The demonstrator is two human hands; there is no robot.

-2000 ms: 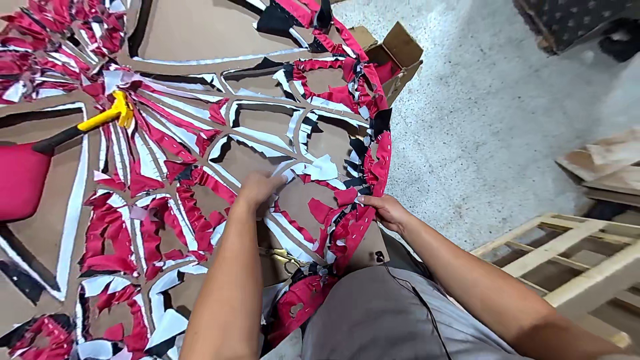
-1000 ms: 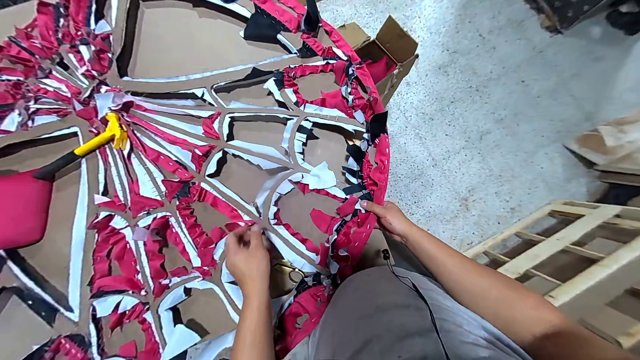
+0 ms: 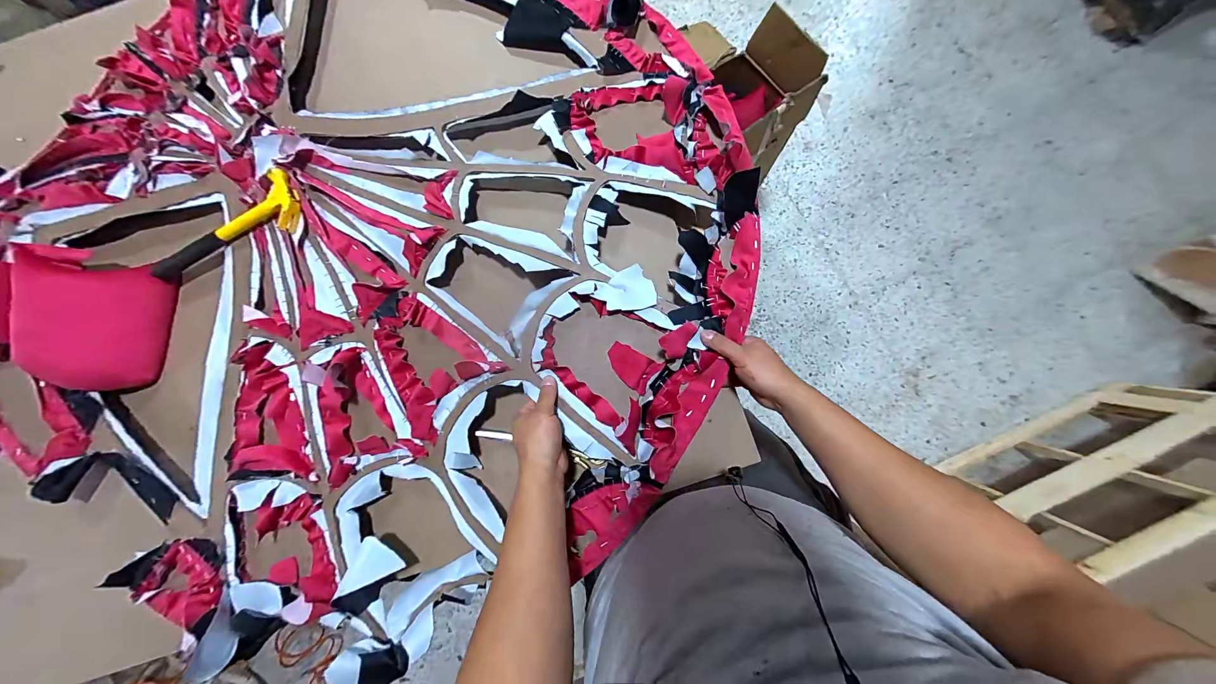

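Note:
A large web-shaped frame (image 3: 537, 255), edged with stapled pink, white and black fabric, lies over brown board. My left hand (image 3: 540, 427) grips one of its struts near the lower middle, thumb on top. At the right rim, my right hand (image 3: 750, 369) pinches the pink fabric edge (image 3: 736, 275) between thumb and fingers. A hammer with a yellow head and black grip (image 3: 256, 214) rests at the web's centre. Left of it is a pink padded piece (image 3: 90, 318). A partly hidden metal tool (image 3: 594, 461), perhaps scissors, lies just right of my left wrist.
An open cardboard box (image 3: 784, 85) with pink material stands on the concrete floor (image 3: 912, 237) beyond the web's right edge. A slatted wooden frame (image 3: 1102, 484) is at lower right. Orange cord (image 3: 309, 646) lies at the bottom left. A dark cable (image 3: 807, 570) hangs over my clothing.
My left hand has moved from the inner web down to a strut nearer my body. My right hand stays at the rim. The web sits slightly turned compared with before.

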